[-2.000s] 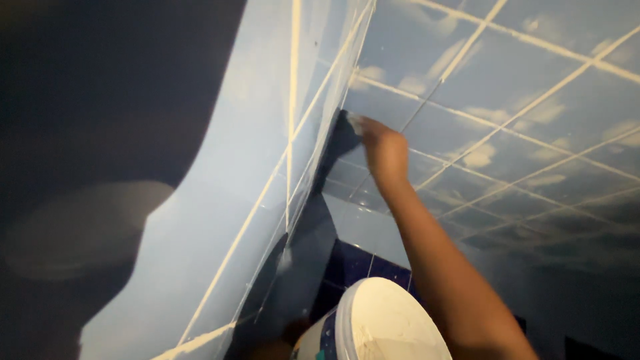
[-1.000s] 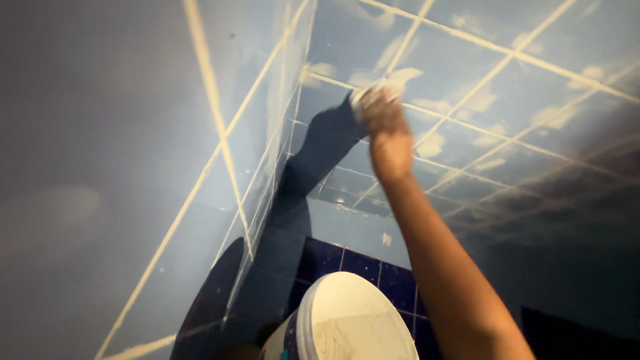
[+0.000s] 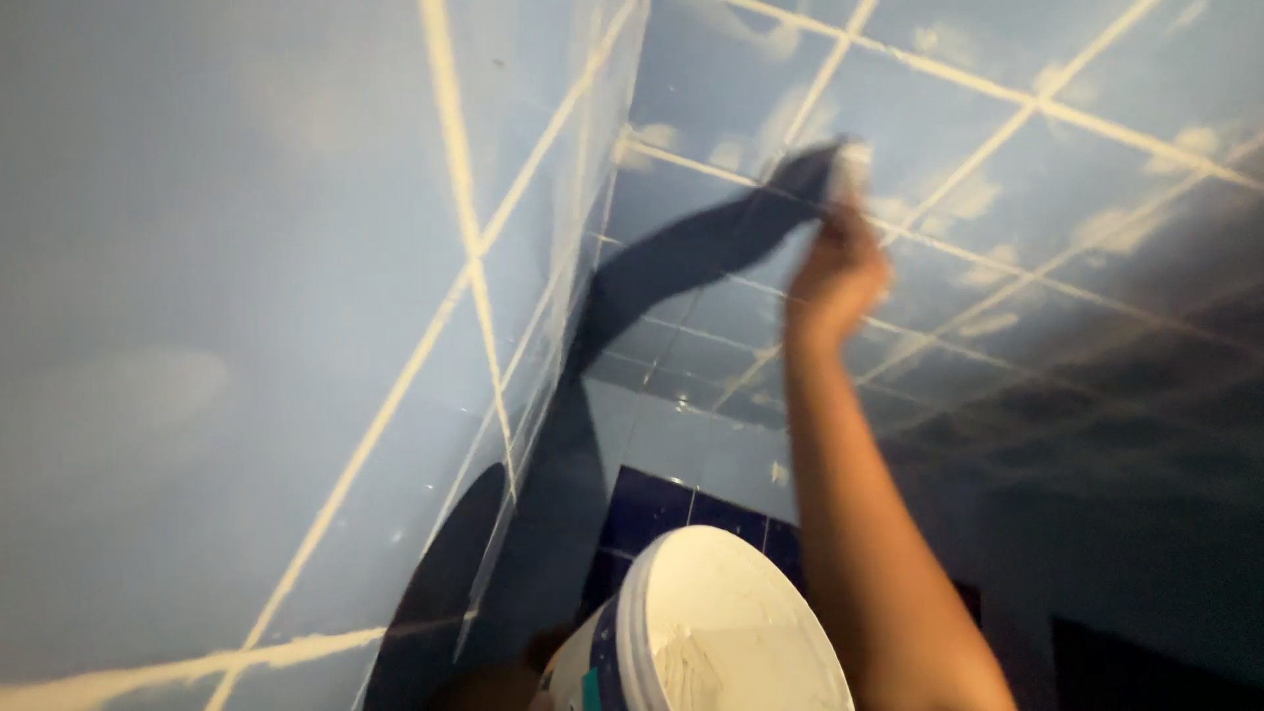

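Note:
My right hand (image 3: pixel 841 267) is raised against the light blue tiled surface (image 3: pixel 948 128), its fingers closed on a small pale tool, blurred, that looks like a spreader or scraper. White grout lines and smeared patches surround it. Low in the middle is a white plastic bucket (image 3: pixel 736 602), tilted, with whitish paste (image 3: pixel 760 662) inside. My left hand (image 3: pixel 541 699) shows only as a dim bit at the bucket's lower left side; its fingers are mostly hidden by the bucket and shadow.
A light blue tiled wall (image 3: pixel 296 247) with whitish joints rises close on the left and meets the other tiled surface at a corner. Dark blue tiles (image 3: pixel 647 504) lie behind the bucket. A dark shadow of the arm falls across the corner.
My right hand has moved from beside the corner rightward across the tiled surface, away from the left wall. The bucket stays low in view.

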